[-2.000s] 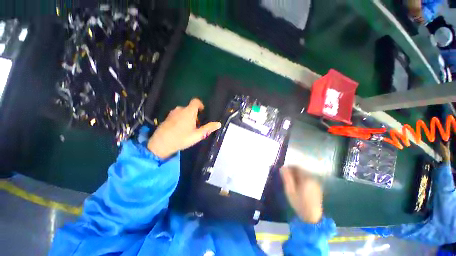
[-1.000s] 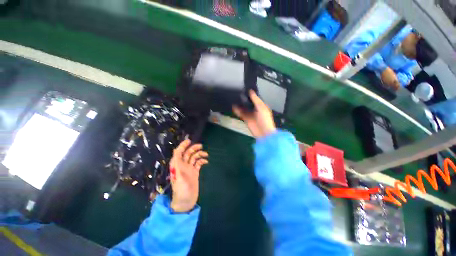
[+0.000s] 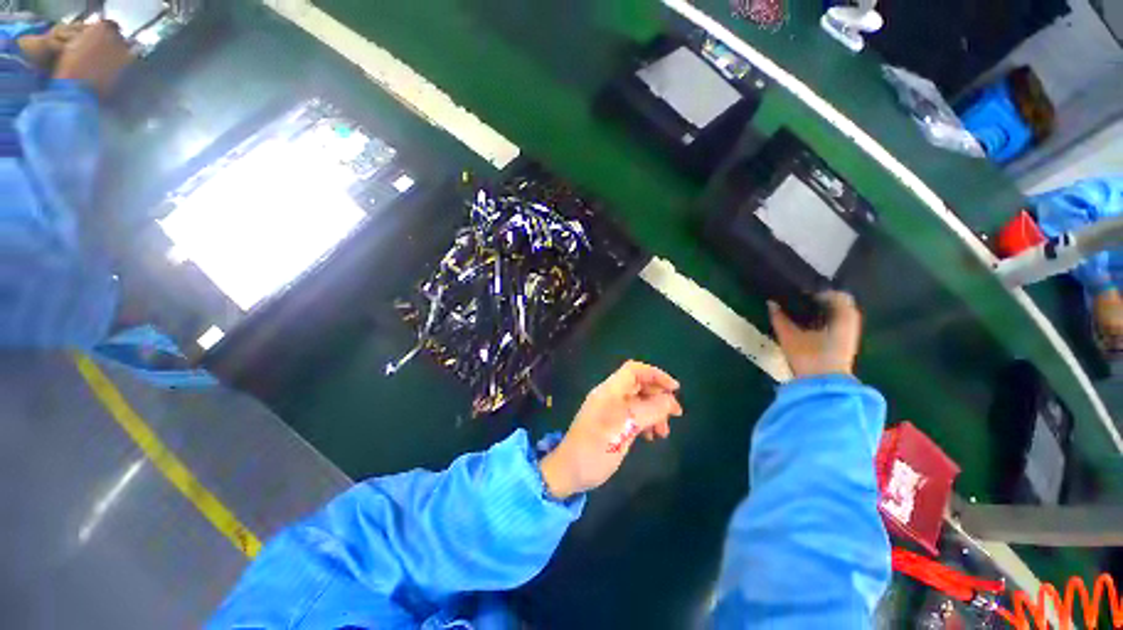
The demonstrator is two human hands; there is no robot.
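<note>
My right hand (image 3: 820, 332) is at the near edge of a tablet assembly (image 3: 808, 230) in its black carrier tray, beyond the whitish strip; its fingertips grip or touch the dark edge. The assembly shows a silver-white rectangle with a narrow board at its far end. My left hand (image 3: 612, 426) is over the green surface with fingers curled, and nothing shows in it. A dark parts tray heaped with tangled shiny flex-cable strips (image 3: 509, 286) is left of it.
Another tablet assembly (image 3: 691, 89) lies beyond, and one (image 3: 273, 212) lies at the left near a person's sleeve and hands (image 3: 84, 49). A red parts bin (image 3: 913, 487), red-orange tool (image 3: 941, 574) and coiled hose (image 3: 1069, 607) are lower right. A metal bar (image 3: 1047, 523) crosses the right.
The view has swung left. My right hand stays at the near edge of a tablet assembly, now farther right in the picture. My left hand's fingers have curled in more.
</note>
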